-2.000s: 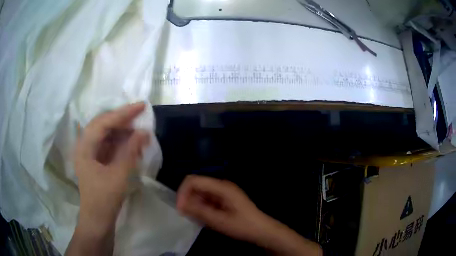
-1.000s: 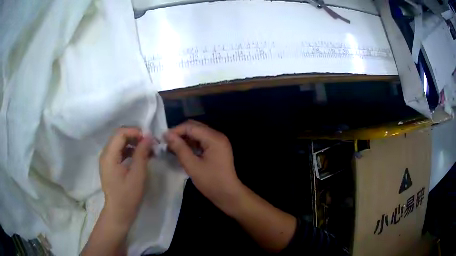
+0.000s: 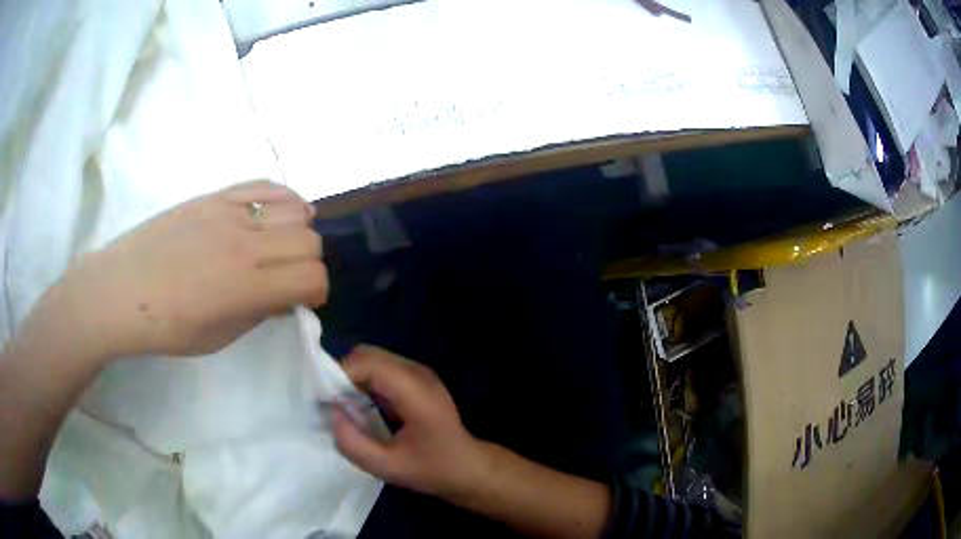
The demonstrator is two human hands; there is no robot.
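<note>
A large white garment (image 3: 263,421) lies heaped at the left and hangs below the machine table. My left hand (image 3: 237,268), with a ring on one finger, is closed over the cloth's edge, back of the hand up, fingertips hidden. My right hand (image 3: 395,421) is below and to the right, pinching the same edge between thumb and fingers. A narrow folded strip of the cloth runs between the two hands. A small greyish, blurred spot shows at my right fingertips; I cannot tell whether it is a tool.
The white machine table (image 3: 506,95) has a brown front edge and a printed ruler. A reddish-brown tool end (image 3: 666,11) shows at its top. A cardboard box (image 3: 827,379) and yellow trolley tube (image 3: 780,251) are at right, beside a bin (image 3: 832,126) holding papers.
My left hand has turned over and moved up along the cloth edge. My right hand has moved lower, and the hands are farther apart than a second ago. The table has shifted up and left in view.
</note>
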